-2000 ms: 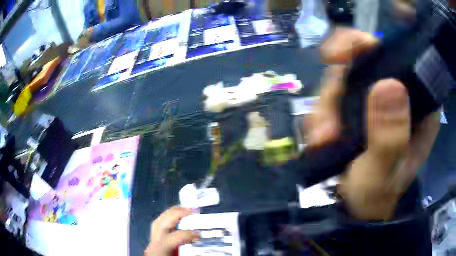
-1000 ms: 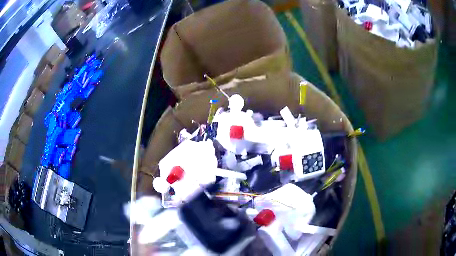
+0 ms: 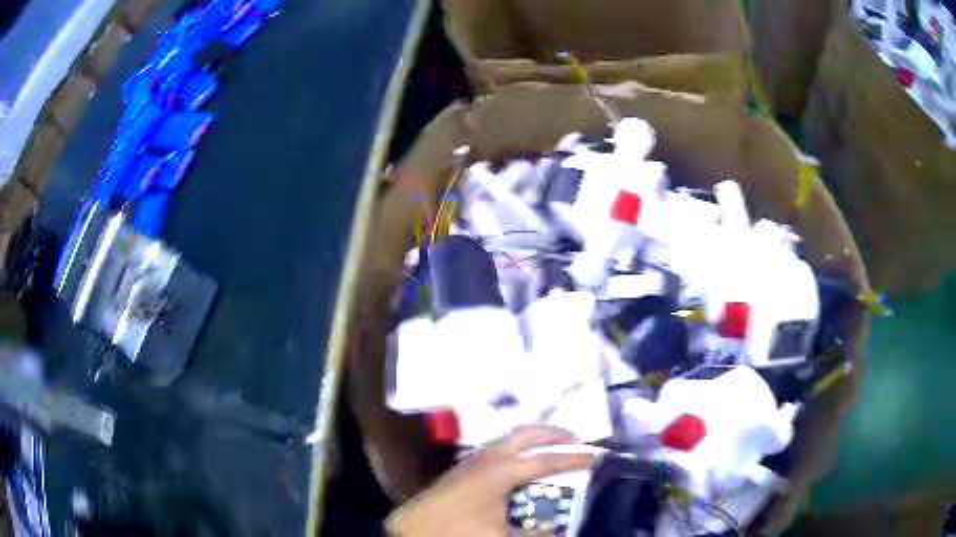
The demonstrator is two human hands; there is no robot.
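My left hand [image 3: 487, 488] is at the bottom, cut off by the edge and slightly blurred. Its fingers lie across a white toy body with a round-hole plate [image 3: 540, 506], above the near side of an open brown carton [image 3: 828, 236]. A black part shows beside that plate. The carton holds many white toy bodies [image 3: 734, 262] with red pieces, black parts and thin yellow and red wires. A white body with a red piece [image 3: 443, 427] lies just beyond my fingers. My right hand is not in view.
The dark bench [image 3: 288, 199] is left of the carton, with its pale edge running between them. Blue plastic pieces [image 3: 173, 147] and a clear bag of small parts [image 3: 147, 304] lie on it. Another carton [image 3: 886, 157] with white pieces stands at the upper right on a green floor.
The view swung from the bench to the carton, then shifted left and closer. My left hand has come into view over the carton on a toy body. The screwdriver seen in my right hand is out of view.
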